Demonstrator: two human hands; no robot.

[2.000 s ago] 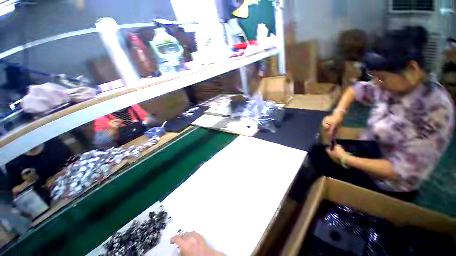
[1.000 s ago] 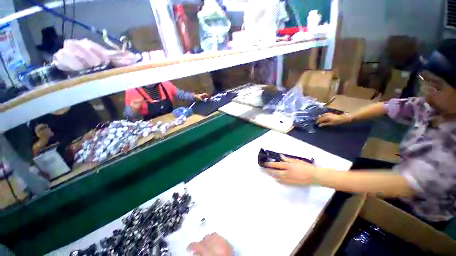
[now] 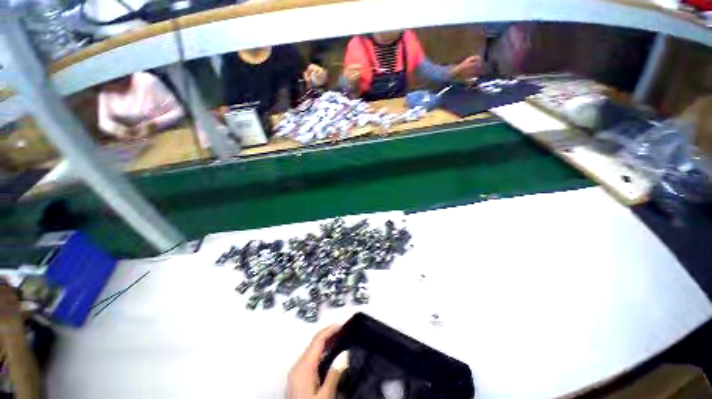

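Note:
A glossy black housing (image 3: 421, 352) lies tilted at the bottom centre, its hollow side up, cut off by the lower edge. A pale round spot shows in its floor. My left hand (image 3: 312, 370) grips its left wall, with a pale-covered fingertip inside the rim. The hand is partly cut off by the lower edge. My right hand is not in view. A loose pile of small dark circuit board modules (image 3: 320, 261) with silver specks lies on the white surface just beyond the housing.
Tiny dark specks (image 3: 436, 319) lie right of the pile. A blue box (image 3: 82, 277) with thin dark wires is at left. A green conveyor belt (image 3: 351, 175) crosses behind, with a silver-white parts heap (image 3: 324, 117) and several workers beyond. Clear plastic bags (image 3: 660, 156) lie at right.
The view has swung left; the carton and neighbour at right have left the picture. A hand of mine was low beside the pile; now my left hand holds a black housing.

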